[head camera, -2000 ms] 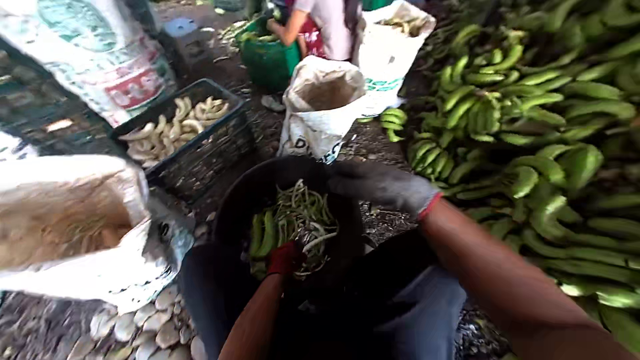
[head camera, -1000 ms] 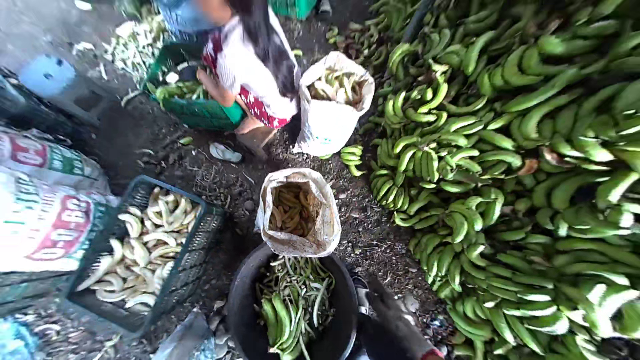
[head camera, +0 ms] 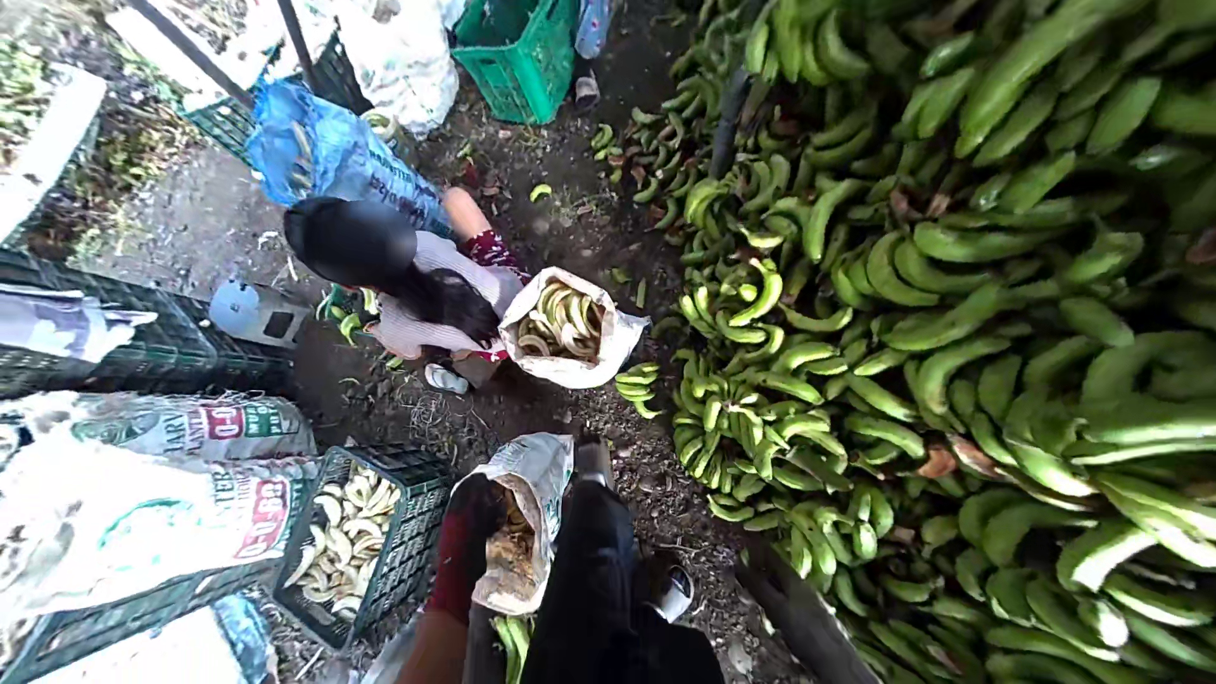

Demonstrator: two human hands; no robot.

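Observation:
My left hand [head camera: 473, 518], in a dark red glove, grips the left rim of a small white woven sack [head camera: 549, 465] at the lower middle; brownish pieces [head camera: 511, 546] lie inside. Its fingertips are partly hidden. A blurred grey shape at the lower right looks like my gloved right hand [head camera: 798, 613], beside the heap of green bananas [head camera: 855, 532]; its fingers cannot be made out. Several green bananas [head camera: 514, 641] show below the sack, beside my dark trouser leg [head camera: 589, 579].
A person [head camera: 437, 285] crouches ahead, beside an open sack of bananas [head camera: 560, 328]. To the left stand a dark crate of peeled bananas [head camera: 404, 532] and large printed sacks [head camera: 161, 503]. A green crate [head camera: 522, 66] and a blue sack [head camera: 351, 157] are farther off.
My left hand, inside the dark tub two seconds ago, is now at the small sack's rim. The view has shifted, showing more of the ground ahead and the banana heap.

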